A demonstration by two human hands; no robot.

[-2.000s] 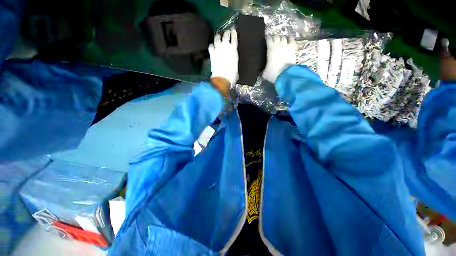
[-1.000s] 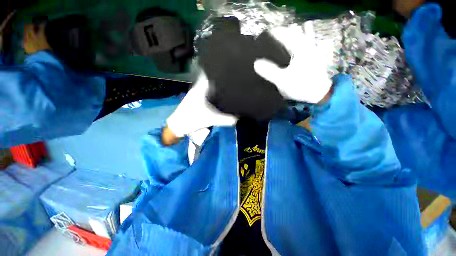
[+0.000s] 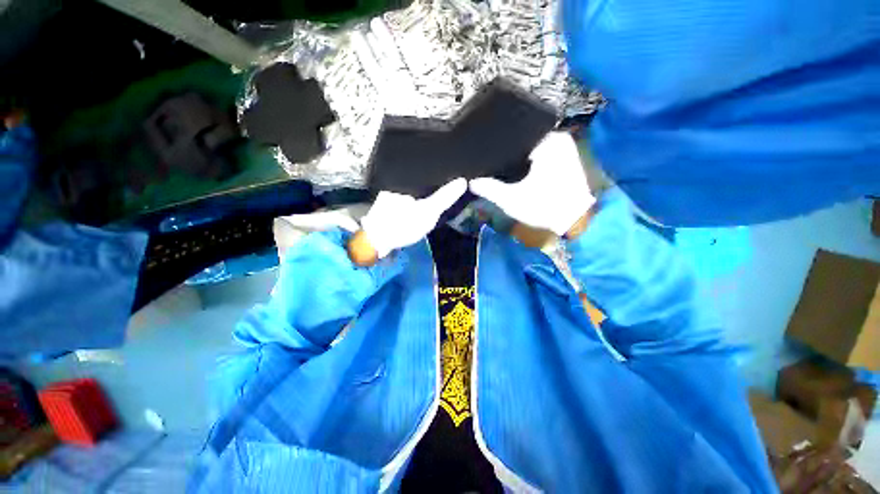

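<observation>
My left hand, in a white glove, holds the lower left edge of a dark grey notched pad. My right hand, also gloved in white, holds its lower right side. The thumbs nearly meet at the pad's lower middle. The fingers under the pad are hidden. A second dark pad, cross-shaped, lies flat to the left on the clear film. A dense heap of small white parts lies beyond the held pad.
A moulded dark housing sits on the dark green bench at the upper left. Another person's blue sleeve fills the upper right, close to my right hand. A red plastic bin is lower left; cardboard boxes are at the right.
The view has shifted right. The pad between my hands now shows a wide notched shape. The separate cross-shaped pad now shows at the left on the film. The neighbour's sleeve is much larger in view.
</observation>
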